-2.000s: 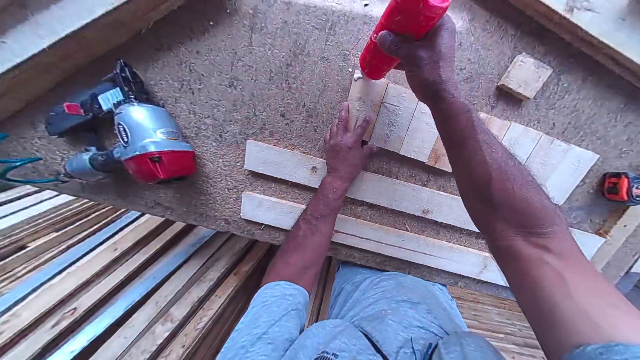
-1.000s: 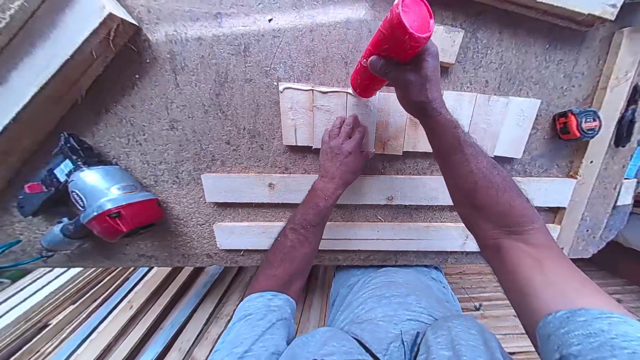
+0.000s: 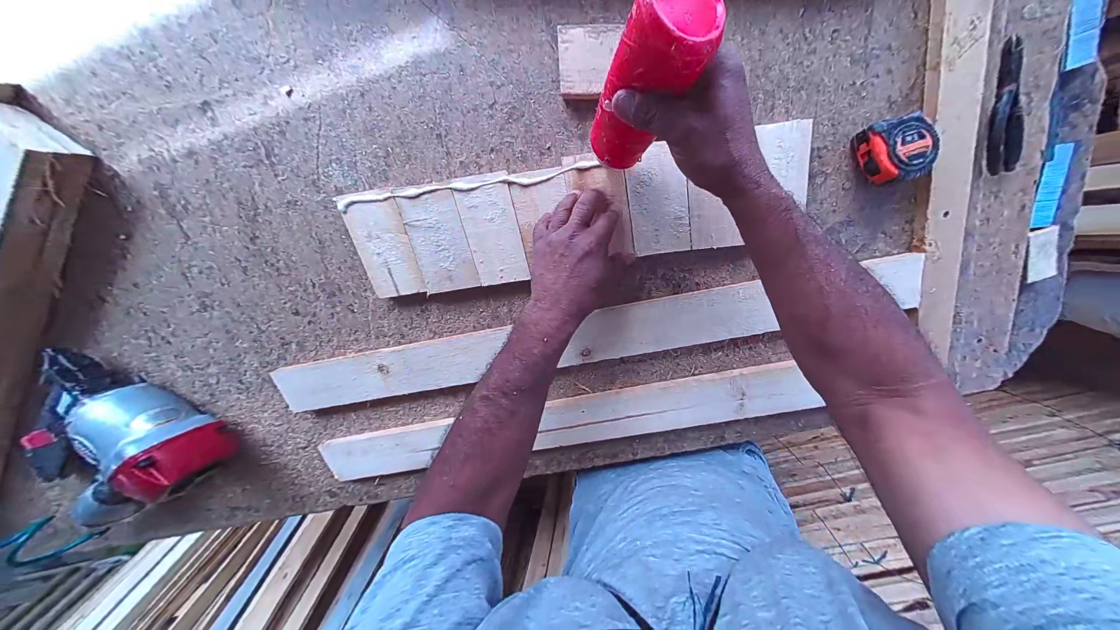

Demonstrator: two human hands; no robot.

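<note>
My right hand [image 3: 700, 122] grips a red plastic glue bottle [image 3: 656, 70], tilted with its lower end at the far edge of a row of short wooden boards [image 3: 494, 232]. The bottle's tip is hidden. A wavy bead of pale glue [image 3: 472, 184] runs along that edge from the row's left end to the bottle. My left hand [image 3: 577, 245] rests with bent fingers on the boards near the middle of the row. Nearer to me lie two long wooden strips, the upper one [image 3: 674, 324] and the lower one [image 3: 665, 411], both passing beneath my forearms.
A silver and red nail gun [image 3: 144, 437] lies at the left, with a teal hose. An orange and black tape measure [image 3: 897, 149] sits by a wooden rail [image 3: 954, 175] on the right. A small wood block [image 3: 586, 61] lies behind the bottle; a thick timber [image 3: 39, 219] stands far left.
The bottle has moved rightward along the row, and the glue bead reaches farther from the left end. My left hand has also shifted right along the boards. The view has turned.
</note>
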